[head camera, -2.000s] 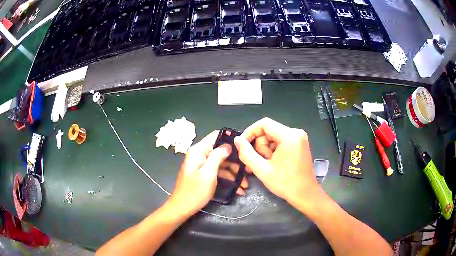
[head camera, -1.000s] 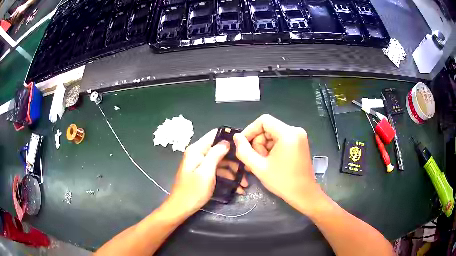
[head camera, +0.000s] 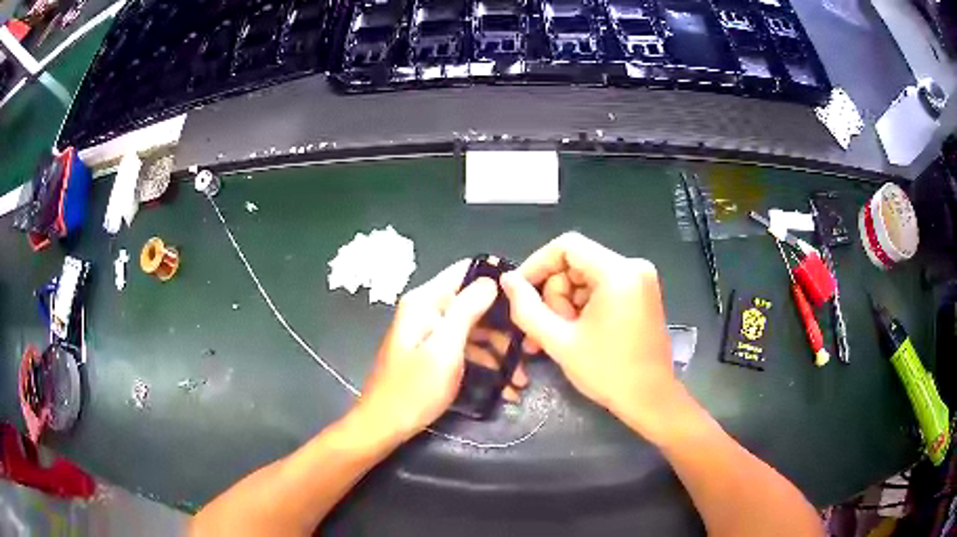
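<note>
A black device housing (head camera: 485, 383) with an open middle is held upright-lengthwise above the mat, a small pale spot at its top end. My left hand (head camera: 425, 341) grips its left side, thumb on its upper part, fingers showing through the opening. My right hand (head camera: 588, 315) is at its upper right edge, thumb and index fingertips pinched together at the housing; whether they hold a small part cannot be seen. A pile of small white pieces (head camera: 373, 264) lies left of the housing.
A thin cord (head camera: 275, 306) curves over the green mat. A white card (head camera: 512, 176), tweezers (head camera: 703, 241), black gold-marked packet (head camera: 746, 329), red-handled tool (head camera: 814, 278) and green screwdriver (head camera: 915, 383) lie around. Copper spool (head camera: 160, 258) is left; black trays (head camera: 588, 73) stand behind.
The view has shifted slightly. The spot at the housing's top end looked red two seconds ago and looks pale now. Both hands keep nearly the same hold on the housing.
</note>
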